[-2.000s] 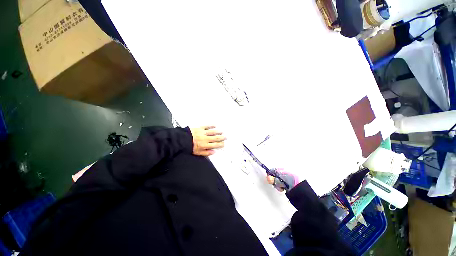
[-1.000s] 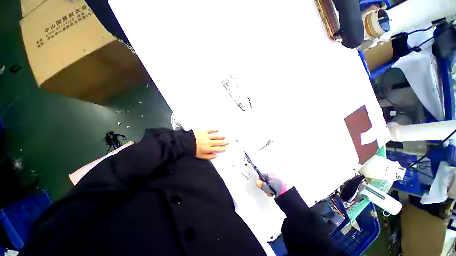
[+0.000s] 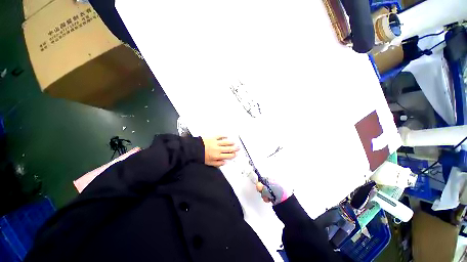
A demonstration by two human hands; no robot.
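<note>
My right hand point(image 3: 270, 192), in a pink and grey glove, is shut on the dark-handled shears point(image 3: 252, 162). Their long blades point away from me, up and left, and end close to my left hand. My bare left hand point(image 3: 220, 151) lies flat, palm down and fingers spread, near the front edge of the white table point(image 3: 312, 102). White material under the hands is too bright to make out. A grey mottled oblong point(image 3: 246, 99) lies farther out on the white surface.
A maroon rectangle point(image 3: 370, 134) with a white scrap lies at the table's right. A black padded arm point(image 3: 359, 25) is at the top right. A white bottle point(image 3: 393, 175) stands beside a blue basket point(image 3: 366, 244). A carton point(image 3: 77, 56) stands on the floor left.
My right hand has moved left and a little down with the shears, whose tips are now closer to my left hand. The left hand has shifted slightly right.
</note>
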